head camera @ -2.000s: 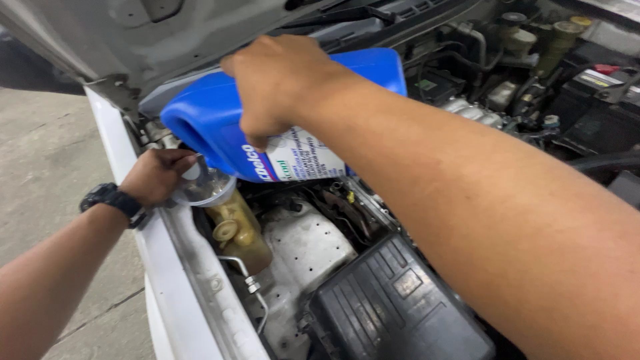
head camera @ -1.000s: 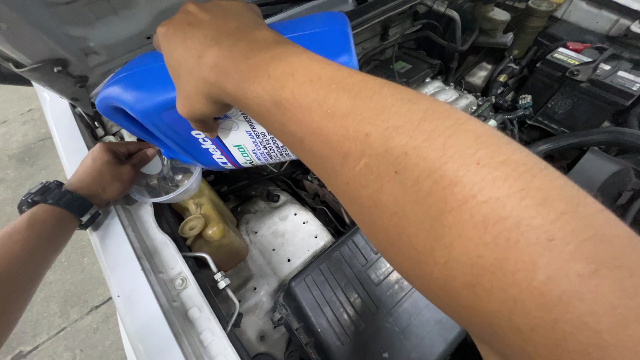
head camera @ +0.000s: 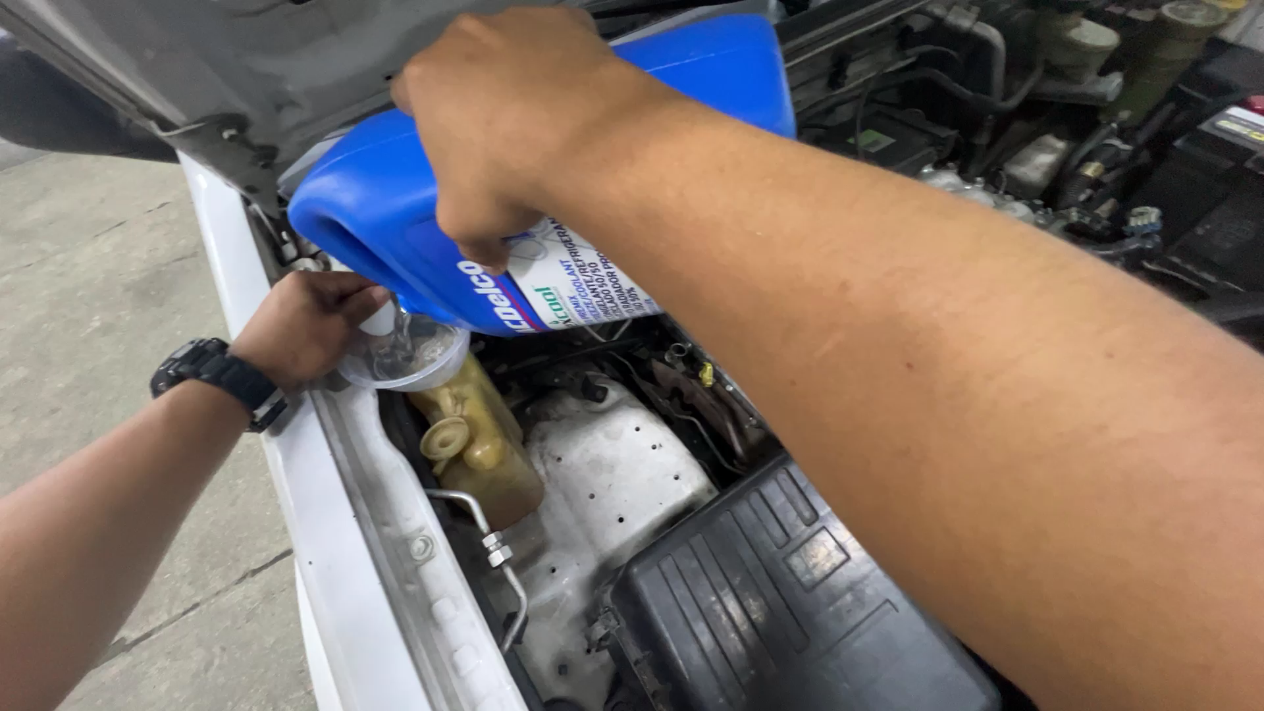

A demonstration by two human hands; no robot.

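My right hand (head camera: 494,128) grips a blue ACDelco coolant jug (head camera: 370,202) from above; the jug lies tilted, its mouth end low at the left. Beneath that end sits a clear plastic funnel (head camera: 434,370), with clear liquid or a shine inside it. With fingertips pinched at the funnel's rim, on a white round piece (head camera: 378,318), my left hand (head camera: 301,326) wears a black watch. Under the funnel stands a yellowed plastic reservoir (head camera: 504,474) with a cap-like round part on its side. The funnel's lower end is hidden.
A white fender (head camera: 336,573) runs along the left, with the raised hood (head camera: 296,59) above. A black ribbed plastic cover (head camera: 780,602) lies at the lower middle. Metal pipe (head camera: 497,548) runs beside the reservoir. A battery (head camera: 1215,197) and hoses are at the right.
The view has shifted somewhat. Both hands keep their places at the jug and the funnel, and the jug stays tilted over the funnel.
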